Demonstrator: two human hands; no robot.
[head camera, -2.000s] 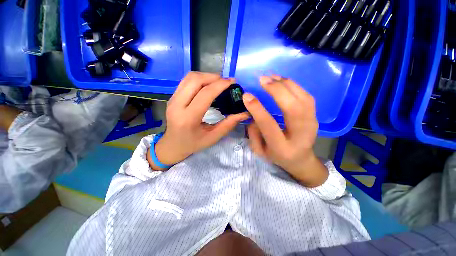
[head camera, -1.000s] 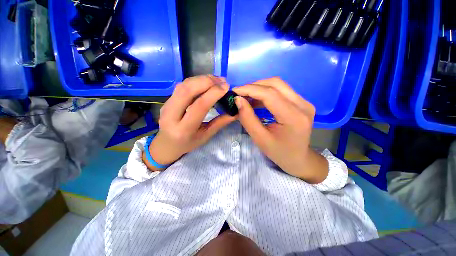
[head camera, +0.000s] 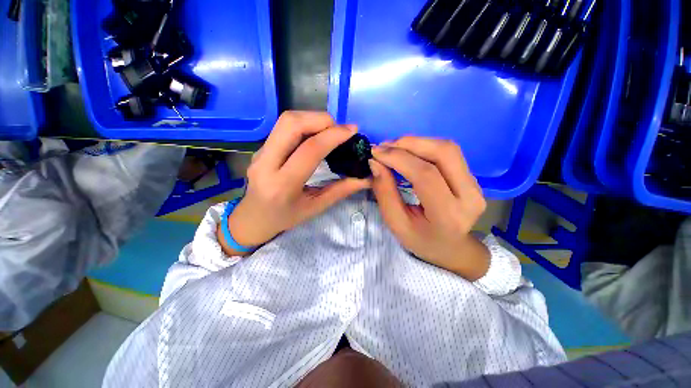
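Observation:
A small black adapter housing (head camera: 349, 157) is held above the lap, near the bench edge. A small greenish circuit board (head camera: 361, 145) shows at its right end. My left hand (head camera: 292, 178) grips the housing between thumb and fingers, with a blue strap on the wrist. My right hand (head camera: 428, 197) has its thumb and index fingertips together at the right end of the housing. Whether they pinch something thin there is too small to tell.
The left blue tray (head camera: 235, 83) holds loose black units (head camera: 148, 72). The right blue tray (head camera: 447, 114) holds black units in slanting rows (head camera: 504, 34). Stacked blue trays (head camera: 644, 170) stand at far right, a clear box (head camera: 57, 49) at far left. Another person's white sleeve (head camera: 83, 204) is at left.
My right fingers, spread off the housing two seconds ago, came to its right end. Since one second ago they have shifted slightly right and the housing has turned a little in my left hand.

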